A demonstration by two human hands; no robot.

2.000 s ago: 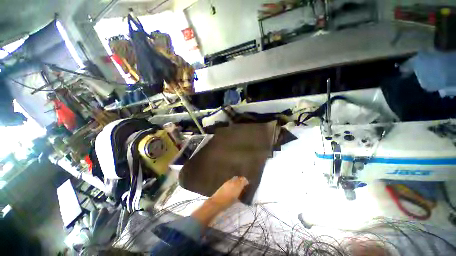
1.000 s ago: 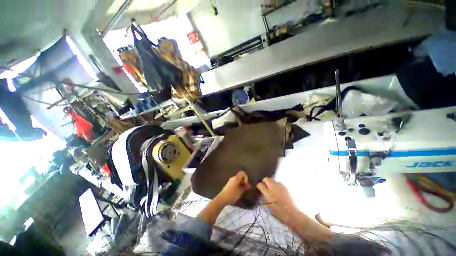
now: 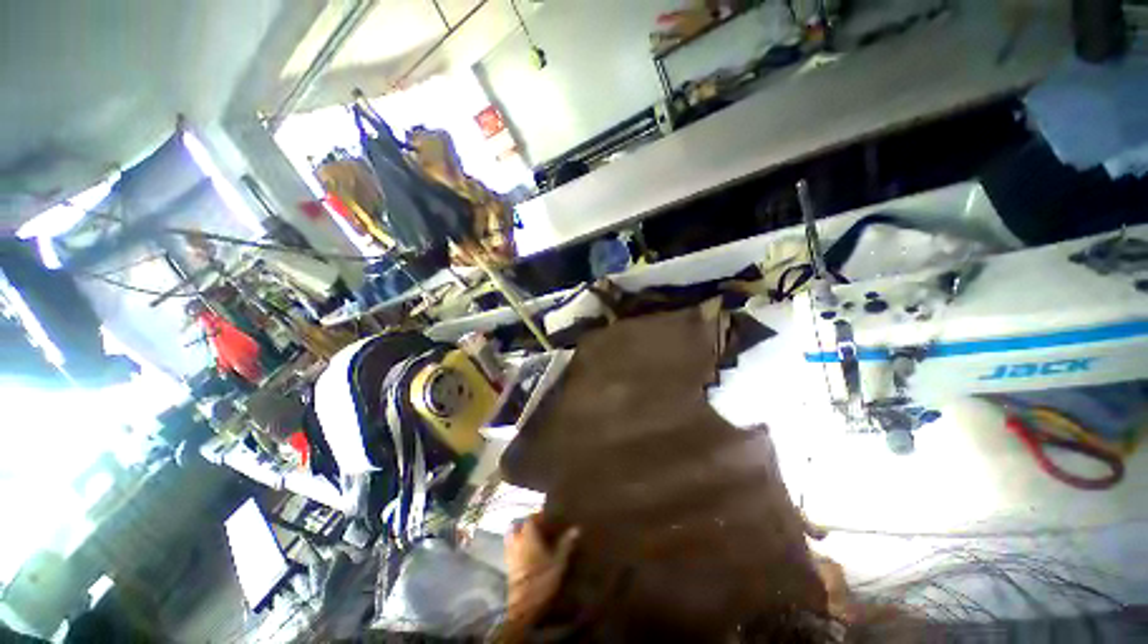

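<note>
A brown cloth panel [image 3: 667,503] lies spread from the table down toward me, over other brown cut pieces [image 3: 630,365] left of the machine head. My left hand [image 3: 539,569] is at the panel's left edge, with the thumb on the cloth; the fingers are partly hidden. My right hand [image 3: 831,581] is at the panel's right edge, mostly hidden by the cloth and strands of hair, so its grip does not show clearly. The white Jack sewing machine [image 3: 995,359] stands to the right, with its presser foot area beside a bright glare.
Red-handled scissors [image 3: 1070,468] lie under the machine arm. A black-and-white roll with hanging strips [image 3: 346,415], a yellow round device [image 3: 451,400] and a pale tray [image 3: 535,393] are at the left. A long bench [image 3: 755,138] runs behind.
Both hands have moved apart and toward me, and a brown panel is now spread between them over the pieces. The view has shifted slightly.
</note>
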